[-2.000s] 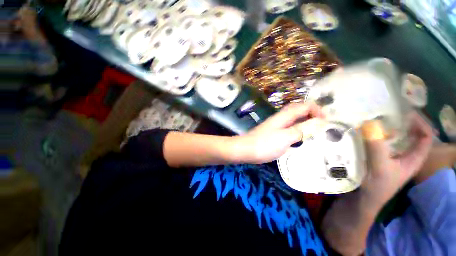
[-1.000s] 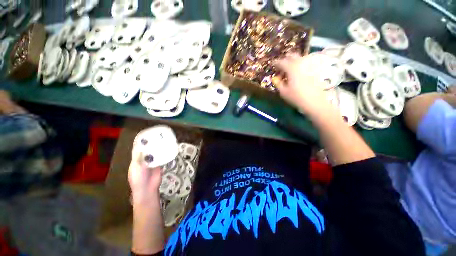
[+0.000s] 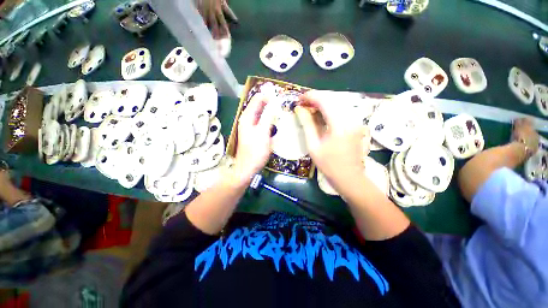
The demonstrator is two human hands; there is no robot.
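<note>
My left hand (image 3: 252, 138) holds a cream-white plastic housing cover (image 3: 289, 135) by its left edge, over the parts box (image 3: 240, 108). My right hand (image 3: 321, 129) is at the cover's upper right, fingers bent at a dark round hole near its top; whether they pinch a small part cannot be told. Shiny plated inserts (image 3: 288, 165) show in the box below the cover. The mallet (image 3: 279, 192) lies at the bench's near edge, its dark handle pointing right.
Covers are heaped left (image 3: 162, 132) and right (image 3: 414, 144) of the box. Single covers (image 3: 332, 51) lie farther across the green bench. A pale slanted bar (image 3: 198, 48) stands behind the box. Neighbours' arms show at left and right (image 3: 496, 165); another hand (image 3: 217, 24) is at the top.
My left hand has raised the cover from beside my lap to above the parts box. My right hand has moved from the heap of inserts to the cover.
</note>
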